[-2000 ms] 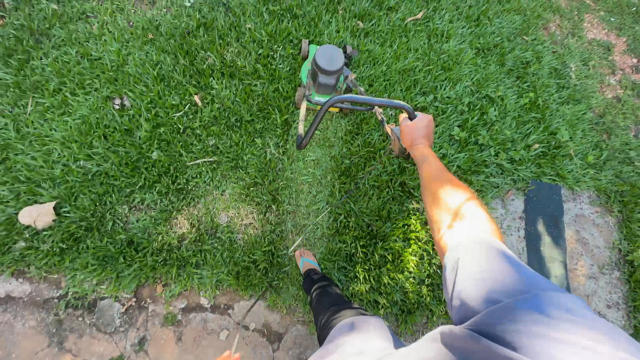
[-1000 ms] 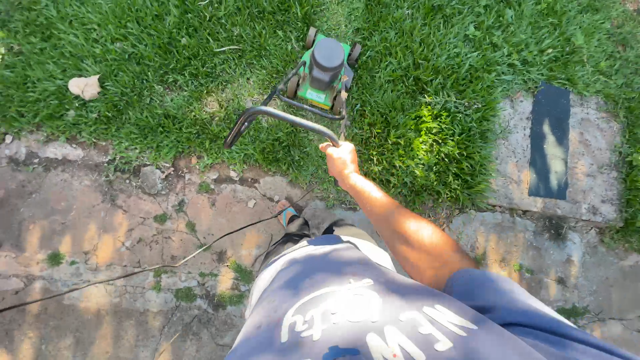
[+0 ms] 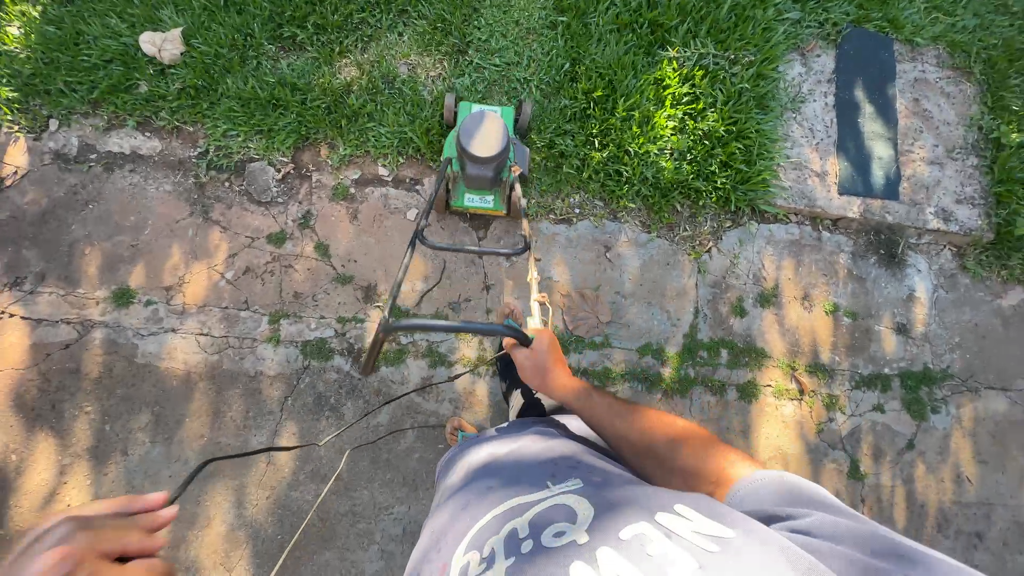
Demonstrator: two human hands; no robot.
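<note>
My right hand (image 3: 540,364) grips the right end of the black metal handlebar (image 3: 448,326) of a green electric lawn mower (image 3: 480,160). The mower, with its dark grey motor cover, straddles the edge between grass and paving. A pale cord or wrapping runs down the right handle tube. My left hand (image 3: 100,536) is at the lower left, with the black power cord (image 3: 248,454) meeting its fingers; the cord runs from there to the handle by my right hand. Whether the left fingers are closed on the cord is hard to see.
Cracked concrete paving (image 3: 200,344) with small weeds lies under my sandalled feet. Grass (image 3: 640,120) borders it ahead. A concrete slab with a dark strip (image 3: 868,120) is at the upper right. A dry leaf (image 3: 586,310) lies near the handle, and a pale crumpled thing (image 3: 162,46) at the upper left.
The mower has come back from the grass to the paving's edge, my right hand still on its handlebar. My left hand has come into view at the lower left, beside the cord.
</note>
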